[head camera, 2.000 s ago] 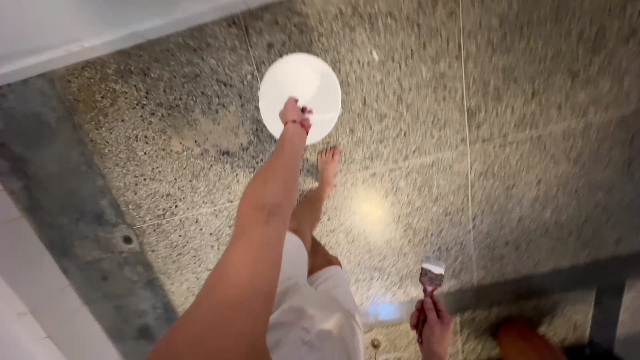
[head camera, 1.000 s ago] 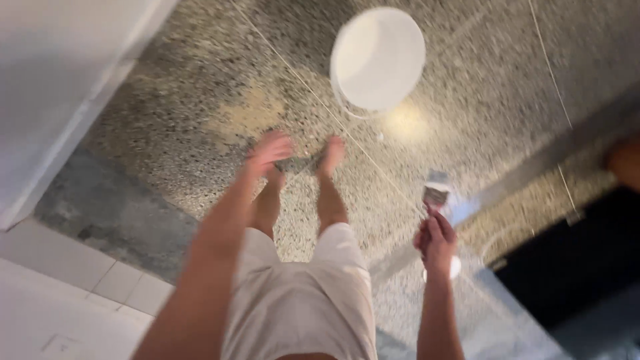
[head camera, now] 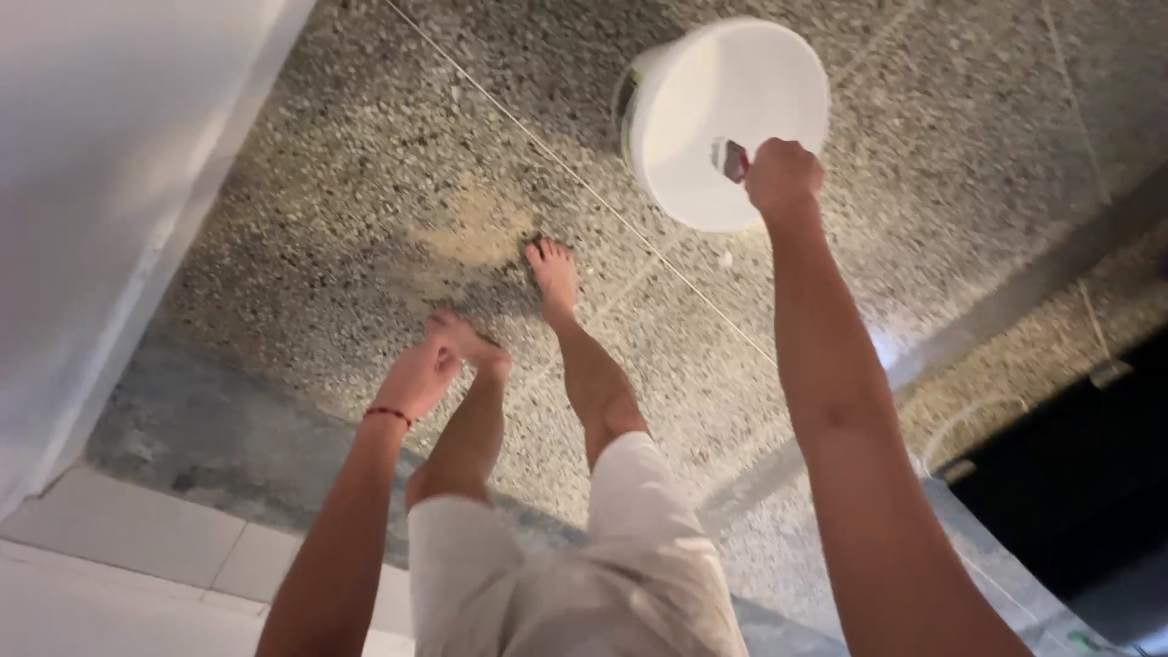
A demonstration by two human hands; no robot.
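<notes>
A white plastic bucket (head camera: 730, 119) stands on the speckled terrazzo floor at the upper middle right. My right hand (head camera: 787, 178) is closed on a paintbrush (head camera: 734, 161), holding it over the bucket's mouth with the bristles toward the left. The bristle tips look whitish against the white inside; whether they touch anything there I cannot tell. At the lower left, my left hand (head camera: 422, 372) has nothing in it, with loosely curled fingers and a red bracelet at its wrist. It hangs above my left foot, slightly blurred.
My bare feet (head camera: 555, 274) are on the terrazzo floor (head camera: 365, 182). A white wall (head camera: 137, 164) rises at the left, with pale tiles (head camera: 128, 525) below it. A dark rectangular area (head camera: 1077, 484) and a thin white cable (head camera: 954, 424) lie at the right.
My right hand has brought the paintbrush from low on the right up over the bucket. Two seconds back my left hand was at the bucket; now it is away from it. The view has shifted.
</notes>
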